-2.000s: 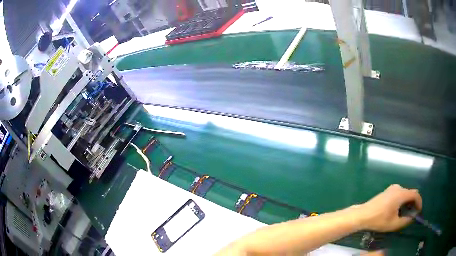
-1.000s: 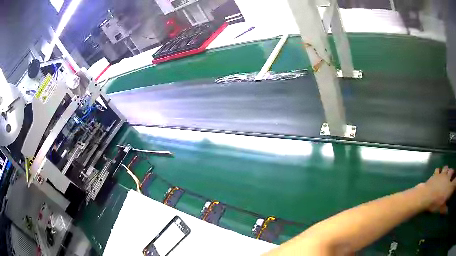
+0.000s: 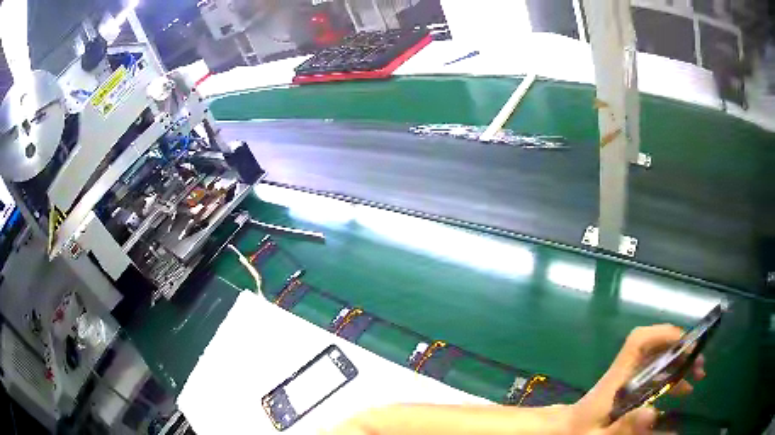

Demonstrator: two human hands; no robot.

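My left hand (image 3: 633, 378) reaches in from the bottom edge to the lower right. It is shut on a black phone frame (image 3: 667, 365), held tilted and seen nearly edge-on, with fingers around its long sides. Another black phone frame (image 3: 276, 399) lies flat on the white sheet (image 3: 225, 361), its open centre showing white. More black frames with orange flex cables (image 3: 433, 355) lie in a row on the green surface (image 3: 408, 263) beyond the sheet. My right hand is not in view.
A machine (image 3: 161, 217) with a round white reel stands at left. A thin pale strip (image 3: 289, 229) lies near it. A dark belt (image 3: 382, 166) runs beyond, with a metal post (image 3: 612, 144) and thin silvery strips (image 3: 450, 132). A red-edged black tray (image 3: 365, 53) lies at the back.
My left hand was spread at the far right edge one second ago. It has come back leftward and nearer, and now holds a black frame. The view has also shifted.
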